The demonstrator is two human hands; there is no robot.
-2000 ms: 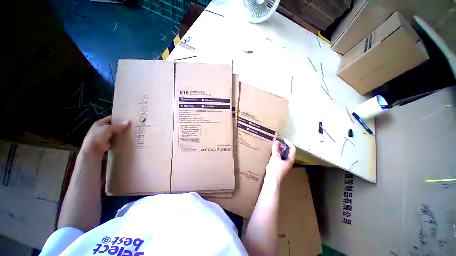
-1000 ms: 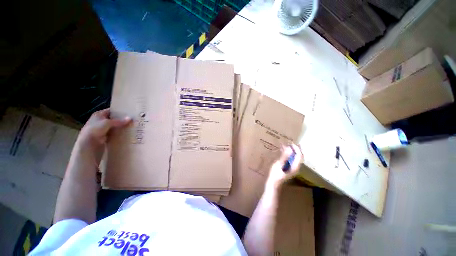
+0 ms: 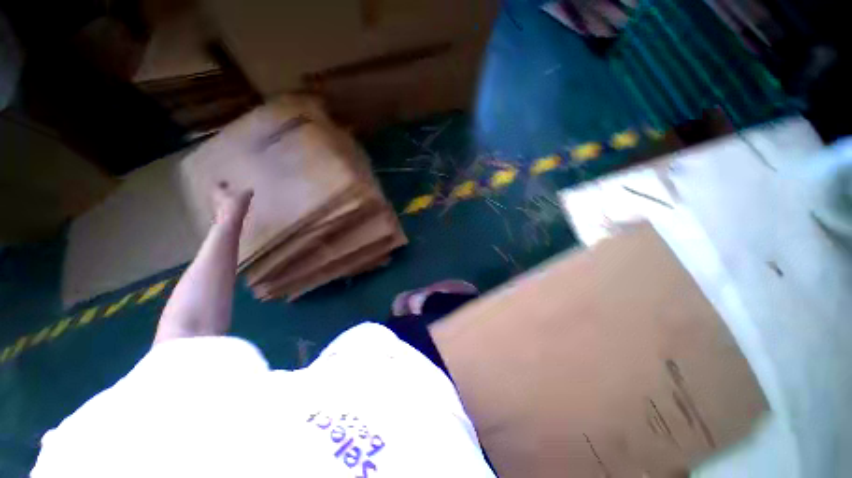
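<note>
My left hand (image 3: 232, 198) is blurred, at the end of my stretched arm, over the near left side of a pile of flat cartons (image 3: 280, 159) low on my left. It touches or overlaps the top sheets; whether its fingers grip them is unclear. The pile's layers are uneven at the right edge. A flat carton (image 3: 598, 345) with dark print lies from my lap onto the white table (image 3: 785, 215). My right hand is not in view, and no marker shows.
Yellow-black tape (image 3: 500, 177) crosses the green floor (image 3: 448, 243), with thin scraps around it. A large carton (image 3: 374, 65) stands behind the pile. A green crate (image 3: 691, 61) is at the upper right. A shoe (image 3: 434, 296) shows beside my lap.
The view has swung left to the floor. My left hand has moved from the lap stack out to the floor pile. My right hand and its pen have left the view.
</note>
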